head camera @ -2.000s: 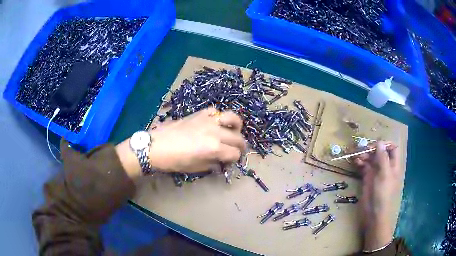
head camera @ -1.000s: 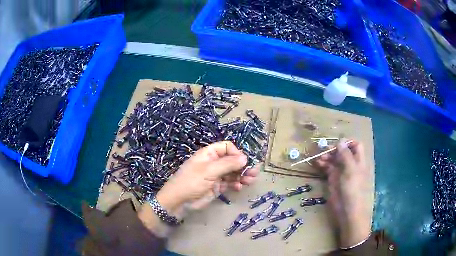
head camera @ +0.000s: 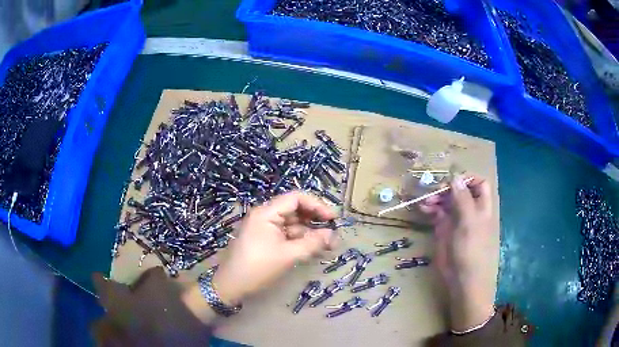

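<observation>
My left hand (head camera: 282,234) holds one small metal part (head camera: 329,223) between thumb and fingers, its shiny end pointing right. My right hand (head camera: 461,223) holds a thin pale stick (head camera: 417,198), its tip pointing left, just right of the held part and not touching it. A large tangled heap of dark metal parts (head camera: 210,162) lies on the tan cardboard sheet (head camera: 258,325). Several parts (head camera: 370,282) lie spaced out at lower centre. Two small white cups (head camera: 385,195) stand on the stained pad (head camera: 372,159), with a pale stick lying by them.
A blue bin (head camera: 81,149) with dark parts and a black block (head camera: 34,156) with a white cable stands at left. More blue bins (head camera: 380,47) stand at the back. A white bottle (head camera: 444,103) lies beyond the pad. Loose parts (head camera: 596,251) lie at far right.
My left hand has come away from the heap with a part in its fingers, now turned toward the stick. The stick stays in my right hand. The view has shifted right.
</observation>
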